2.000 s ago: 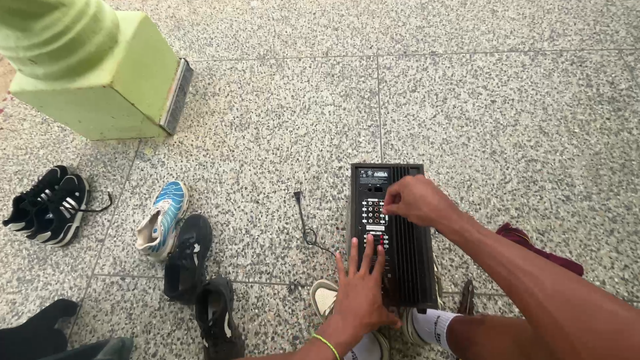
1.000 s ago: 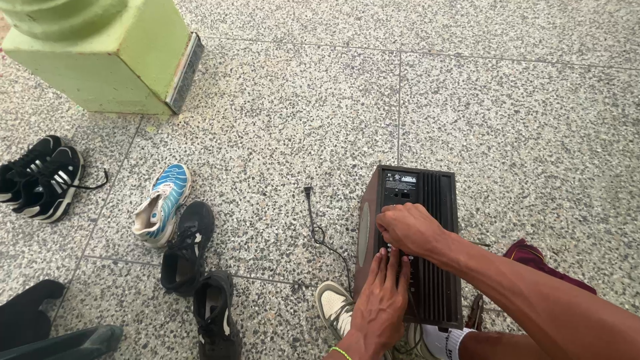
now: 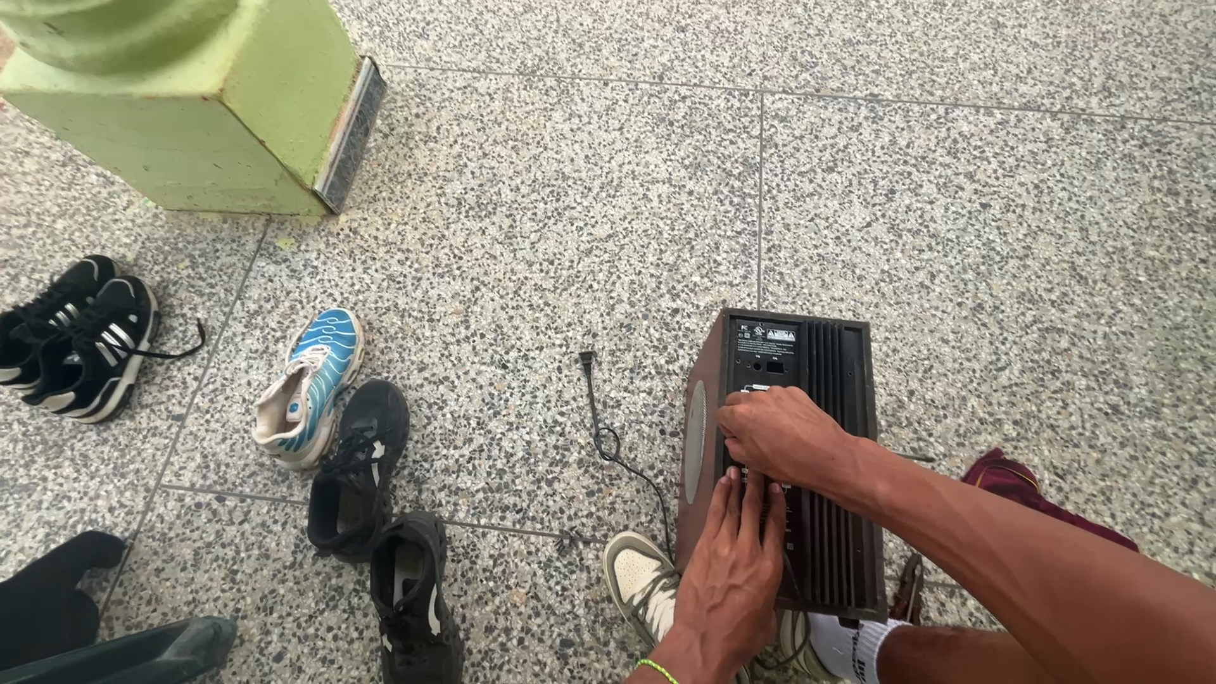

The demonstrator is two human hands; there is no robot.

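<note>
A powered speaker (image 3: 841, 399) in a dark wood cabinet stands on the floor between my feet, its ribbed black back panel facing up. Bent over the jack area of that panel is my right hand (image 3: 784, 432), fingers curled down; whatever lies under the fingertips is hidden. My left hand (image 3: 731, 560) rests with extended fingers on the panel just below, its fingertips close to the right hand. A black power cord (image 3: 594, 408) with a plug at its end lies on the floor left of the cabinet.
Left of the speaker lie a blue and white sneaker (image 3: 328, 366), black shoes (image 3: 356, 475) and a black striped pair (image 3: 90, 332). A green column base (image 3: 190, 133) stands at the upper left. Maroon cloth (image 3: 1016, 489) lies at right. My sneaker (image 3: 641, 579) is beside the cabinet.
The speaker has tilted somewhat, so its left side with a round grille now shows. My left hand's spread fingers have come together, and my right hand has turned knuckles-up over the panel.
</note>
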